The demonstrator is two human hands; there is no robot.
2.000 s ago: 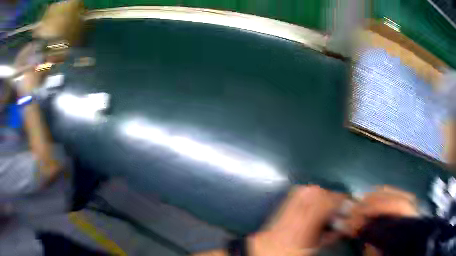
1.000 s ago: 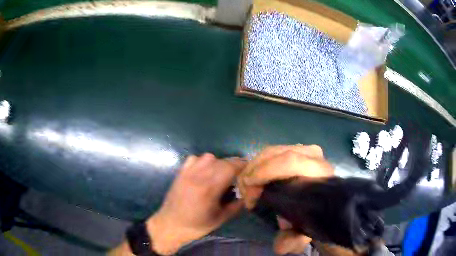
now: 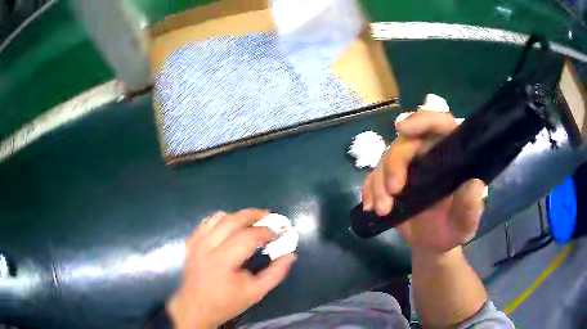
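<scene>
My right hand [image 3: 418,180] is closed around a thick black electric screwdriver [image 3: 450,164], tilted with its narrower end down to the left and its hanging loop up to the right. Its bit cannot be made out. My left hand [image 3: 228,263] holds a white plastic housing [image 3: 280,236] between thumb and fingers, low over the dark green worktop [image 3: 116,199]. The tool end is right of the housing and apart from it. The screw carton [image 3: 277,133], full of tiny silver-blue screws [image 3: 225,90], lies beyond my hands.
A crumpled clear plastic bag [image 3: 318,22] lies on the screws at the carton's back. Loose white housings [image 3: 368,149] lie right of the carton, partly behind my right hand. A white rail [image 3: 450,32] and grey post [image 3: 116,42] edge the green belt. A blue object [image 3: 561,209] is at right.
The view has turned right, so the carton shows further left. My hands, close together before, are now apart. The screwdriver is raised at its rear, and the white housing shows clearly in my left fingers.
</scene>
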